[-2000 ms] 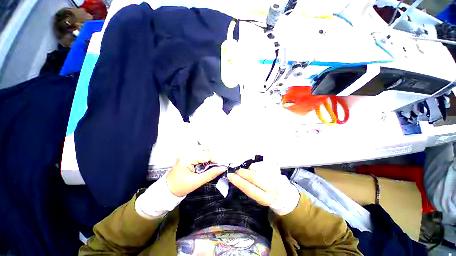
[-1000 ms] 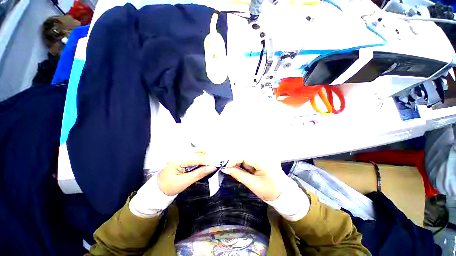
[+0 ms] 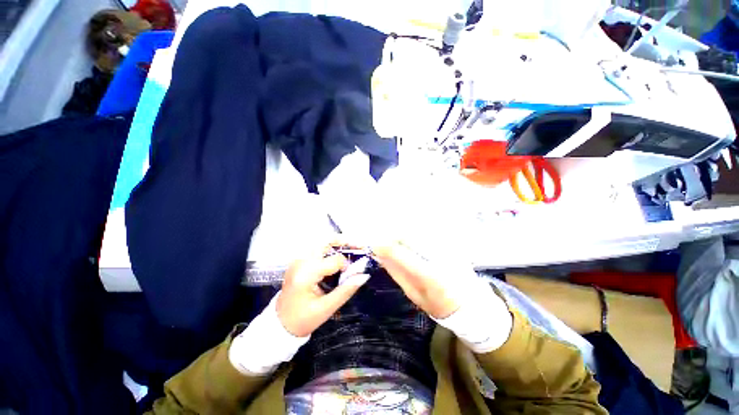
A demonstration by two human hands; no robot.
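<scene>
My left hand [image 3: 312, 293] and my right hand [image 3: 417, 280] meet at the table's front edge, above my lap. Between their fingertips is a small dark strip of cloth [image 3: 350, 258] with a pale part; its exact shape is too small and overexposed to tell. White cloth [image 3: 356, 194] lies behind the hands, its edges lost in glare. The navy garment piece [image 3: 202, 162] lies spread on the left of the table and hangs over the front edge. The sewing machine's white head [image 3: 519, 73] stands behind at the right; the needle area is washed out.
Red-covered shears with red and orange handles [image 3: 536, 180] lie right of the needle. A large navy bundle [image 3: 49, 259] hangs left of the table [image 3: 120, 267]. A dark control panel [image 3: 632, 134] is on the machine. A cardboard piece [image 3: 640, 320] shows below right.
The small cloth has been turned between my fingers. My right hand now reaches further over it, and my left fingers are bent around it. The white flap that hung below no longer shows.
</scene>
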